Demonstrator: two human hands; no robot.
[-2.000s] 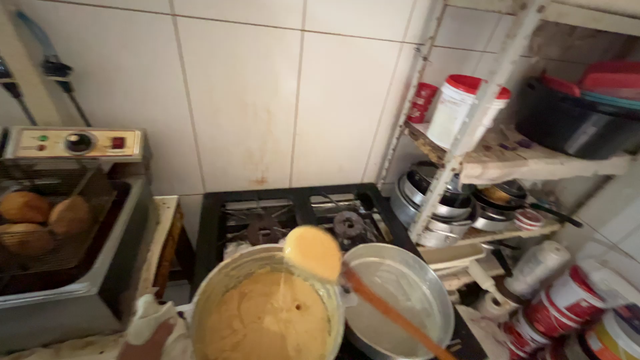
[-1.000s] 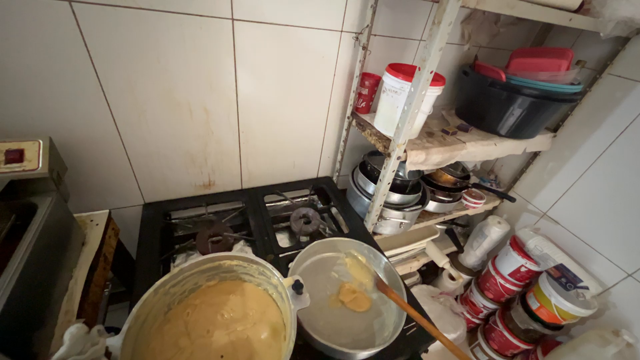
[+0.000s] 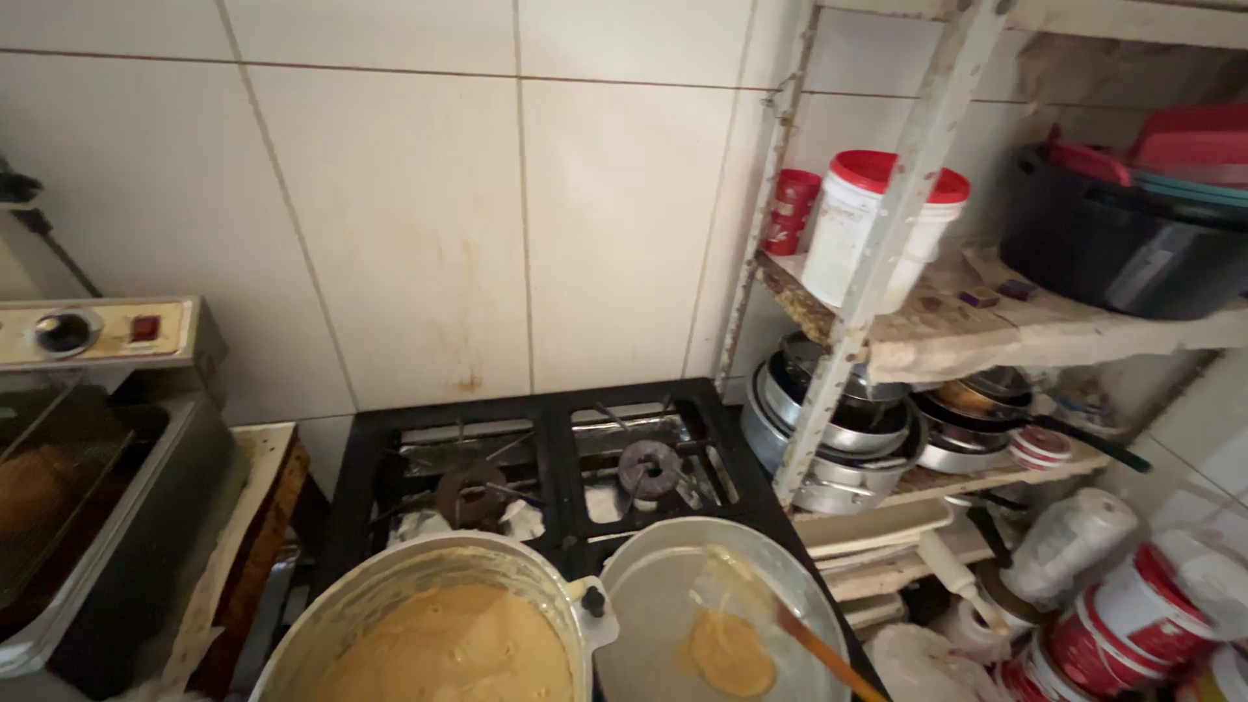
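Note:
A metal pot of thick tan batter stands on the front left of a black gas stove. Touching or close beside it on the right is a shallow round aluminium pan, with a dollop of batter on its bottom. A wooden-handled spoon, its head smeared and blurred, rests or is held in that pan; its handle runs out at the bottom edge. Neither my left hand nor my right hand shows, so what they hold is hidden.
A deep fryer with browned food in its basket stands at the left. A metal shelf rack at the right bears a white bucket, a black tub and stacked pots. Red and white buckets sit lower right.
Two seconds ago the batter-covered spoon was raised between the pot and the pan; now its head is down in the pan, where batter lies. The hand at lower left has left the view.

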